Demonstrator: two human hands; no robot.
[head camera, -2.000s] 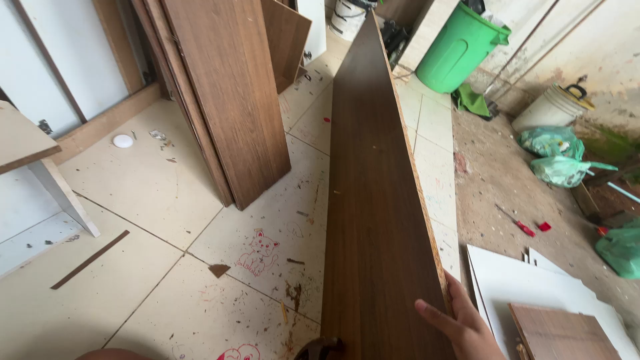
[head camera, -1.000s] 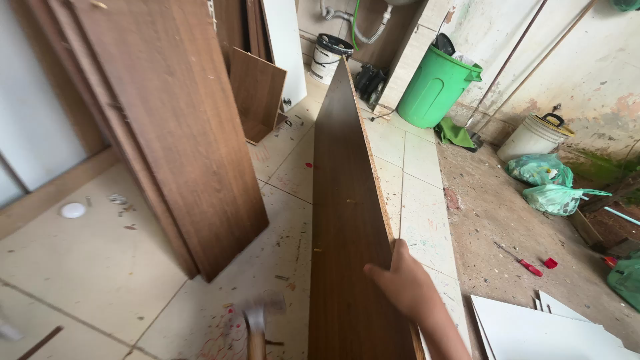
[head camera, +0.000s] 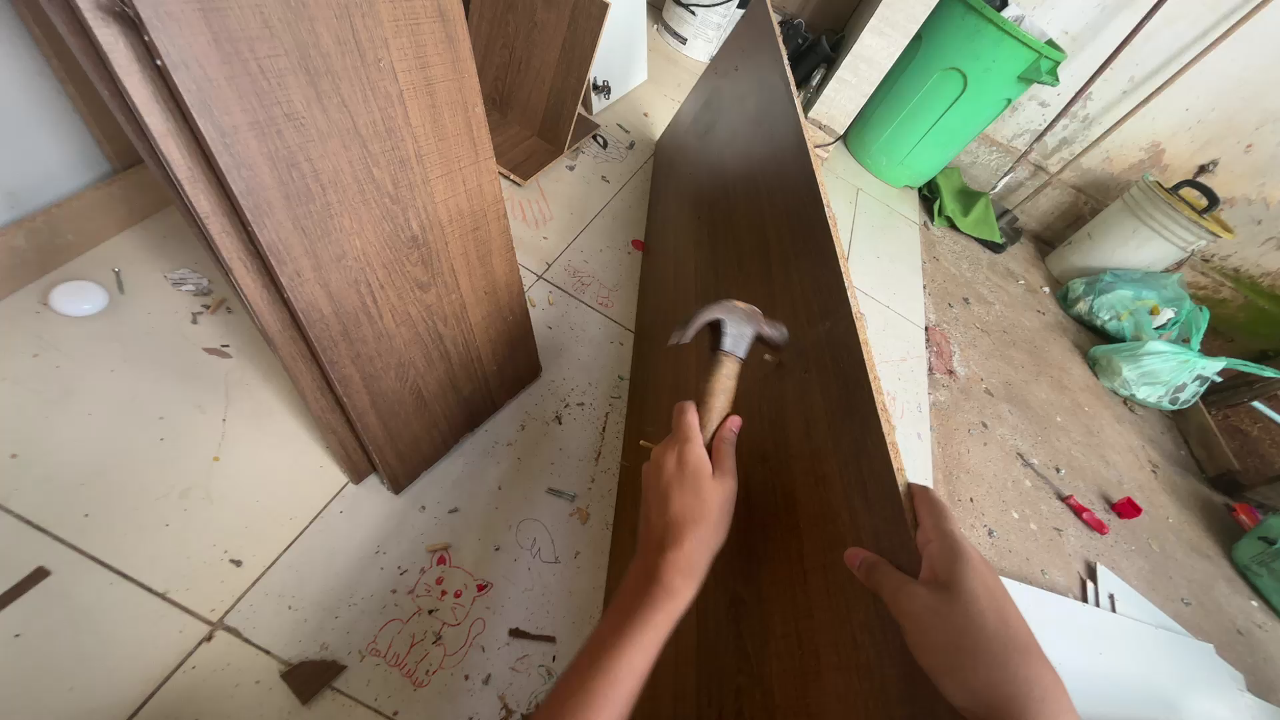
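Note:
A claw hammer (head camera: 730, 345) with a wooden handle is gripped in my left hand (head camera: 688, 490), its metal head over the face of a long dark brown particleboard panel (head camera: 760, 230). That panel stands on its long edge, tilted, and runs away from me. My right hand (head camera: 935, 590) grips its raw upper edge on the right, thumb on the brown face and fingers behind it. A small wooden dowel (head camera: 648, 444) shows beside the left wrist, near the panel's left side.
Brown boards (head camera: 350, 200) lean upright at left. Farther back are a brown cabinet piece (head camera: 540, 80) and a green bin (head camera: 950, 90). A red-handled screwdriver (head camera: 1085, 514), green plastic bags (head camera: 1150, 370) and white boards (head camera: 1110, 650) lie at right. Debris is scattered on the tiles.
The hammer, low and left of the panel one second ago, is now over its face in my left hand. My right hand stays on the panel's edge throughout.

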